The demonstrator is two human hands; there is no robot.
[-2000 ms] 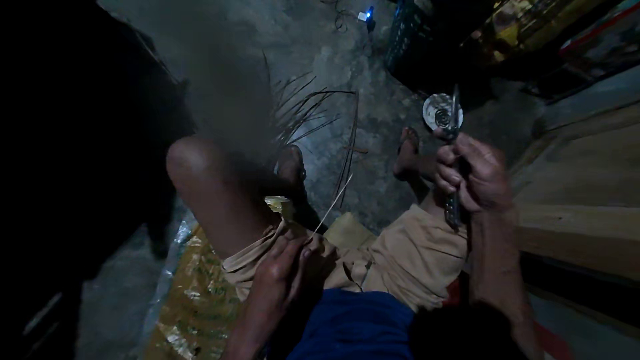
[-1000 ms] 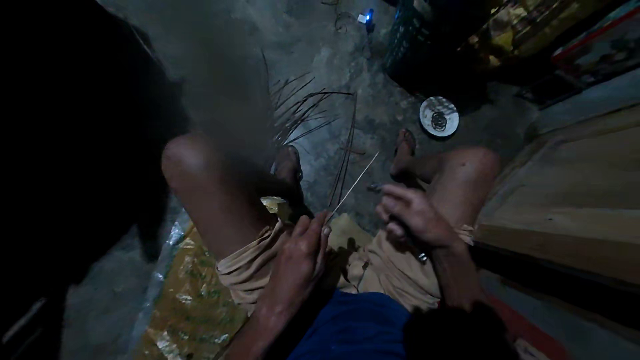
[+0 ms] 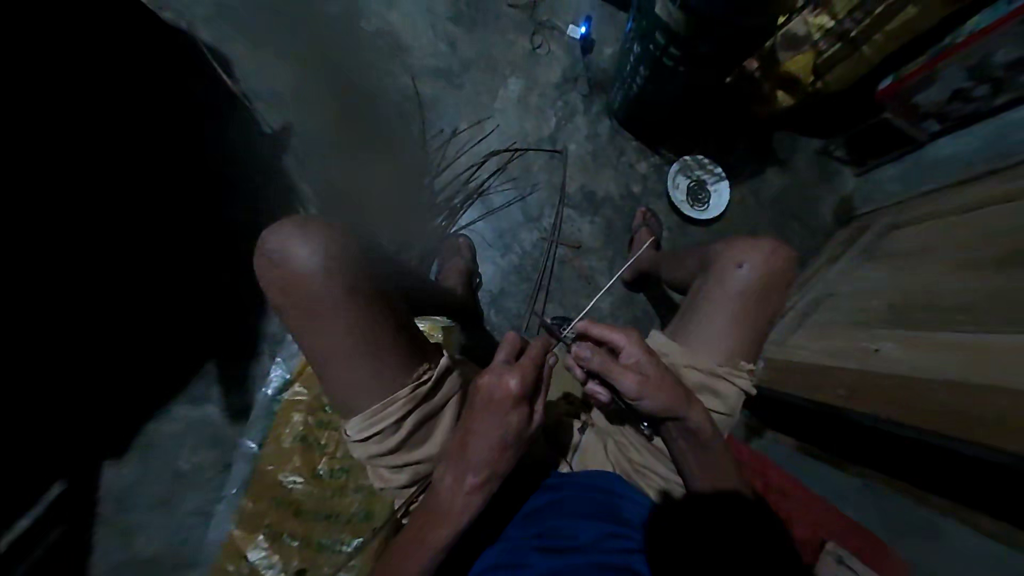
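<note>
My left hand (image 3: 512,380) pinches a thin pale strip (image 3: 610,285) above my lap; its free end slants up to the right. My right hand (image 3: 628,372) is closed around a dark-handled tool, probably a knife (image 3: 554,330), whose dark narrow front lies against the strip just beyond my left fingertips. The two hands nearly touch. Long thin dark sticks (image 3: 480,180) lie on the floor in front of my feet, some of them (image 3: 550,248) reaching back towards my hands. The far end of the tool's handle shows below my right palm.
A white bowl (image 3: 698,187) with a dark coiled thing stands beyond my right foot. Past it is a dark green basket (image 3: 640,72). A small blue light (image 3: 585,30) shines on the floor. Wooden boards (image 3: 904,320) run along the right; a yellow plastic sheet (image 3: 304,488) lies at lower left.
My right hand, raised at the right with the tool two seconds ago, has come down and left to the strip by my left hand. The strip now slants more to the right.
</note>
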